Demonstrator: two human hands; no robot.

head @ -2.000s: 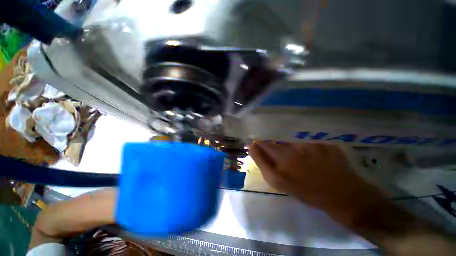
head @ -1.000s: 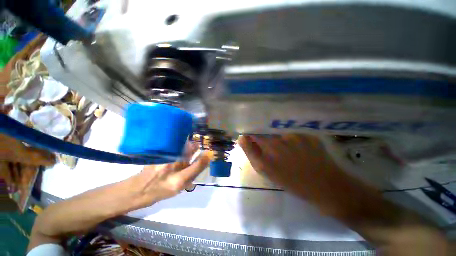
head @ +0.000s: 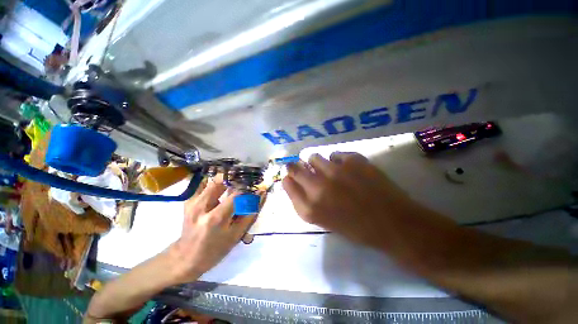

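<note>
My left hand [head: 209, 221] is beside the needle area, its fingertips partly hidden behind the small lower blue knob [head: 246, 204] and its spring. My right hand [head: 345, 193] lies just right of the needle, palm down, fingers bent and fingertips close to the lit needle area [head: 272, 172]. Any piece between the fingertips is too small and covered to make out, so I cannot tell if either hand grips something. The white machine head [head: 304, 82] with a blue stripe and "HAOSEN" lettering arches over both hands.
The blue tension knob [head: 79, 149] and blue thread guard [head: 95, 190] are at left. A yellow attachment [head: 166, 178] is left of the needle. White pieces [head: 98, 199] lie over brown plush [head: 60, 221]. A black device [head: 457, 137] shows red lights. The ruler [head: 342, 311] lines the near edge.
The view has shifted and tilted, so the tension knob looks smaller and farther left, and the red-lit device shows. My left hand was hidden behind the knob at first; it now shows by the needle.
</note>
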